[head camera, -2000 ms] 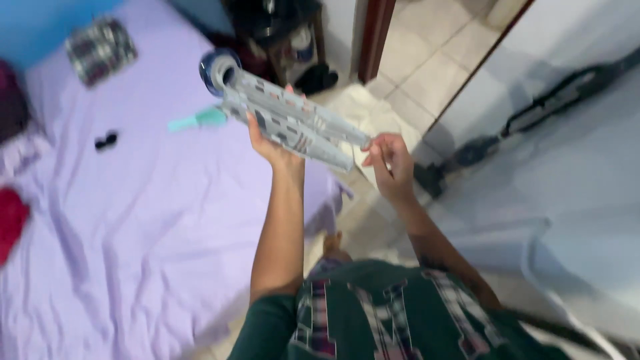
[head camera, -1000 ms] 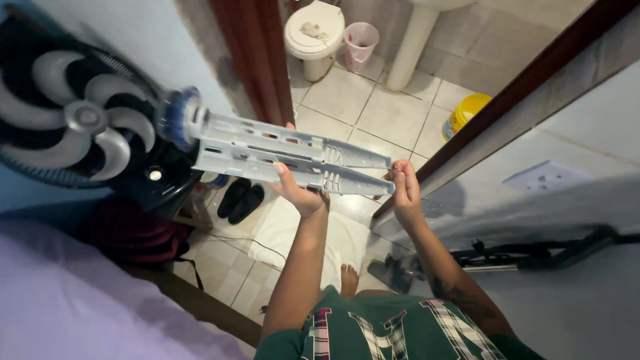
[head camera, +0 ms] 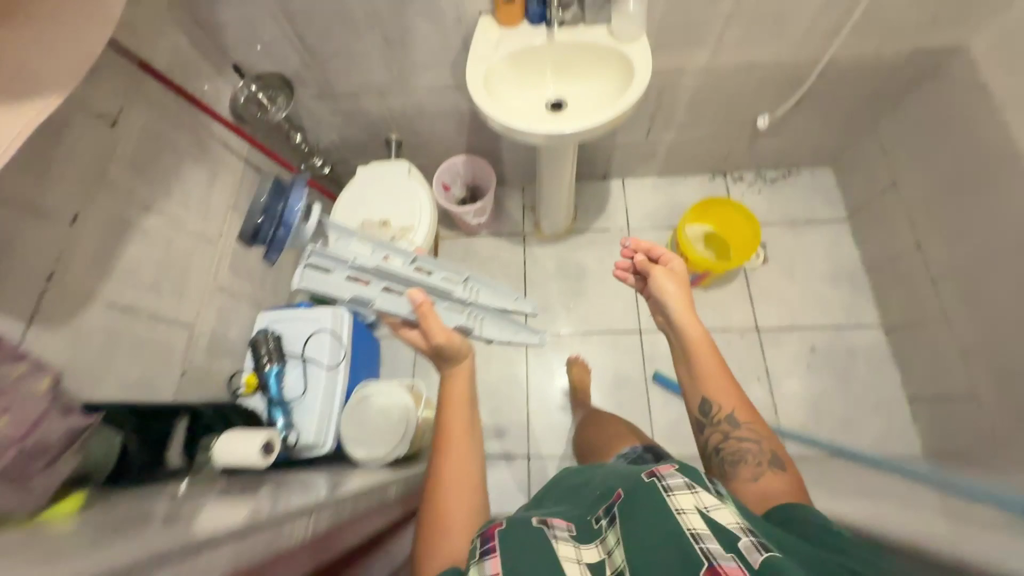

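Observation:
My left hand (head camera: 432, 332) grips a pale grey, slotted plastic frame (head camera: 376, 292) made of two long tapering arms lying side by side. At its far left end is a round dark blue part (head camera: 276, 216). The pointed ends of the arms face right, over the tiled floor. My right hand (head camera: 652, 276) hangs free to the right of those ends, its fingers loosely curled and nothing seen in it. It is nearest to a yellow bucket (head camera: 718, 232) on the floor, which looks to be beyond it.
A pedestal sink (head camera: 560, 80) stands ahead, with a pink bin (head camera: 466, 192) and a toilet (head camera: 384, 196) to its left. At lower left are a blue and white cooler (head camera: 304, 376) bearing a hairbrush-like tool (head camera: 270, 360), a lidded white bucket (head camera: 380, 420) and a toilet roll (head camera: 246, 448).
The view has moved from the bedroom through a doorway into the bathroom. My right hand has come off the tips of the grey frame, while my left still holds it.

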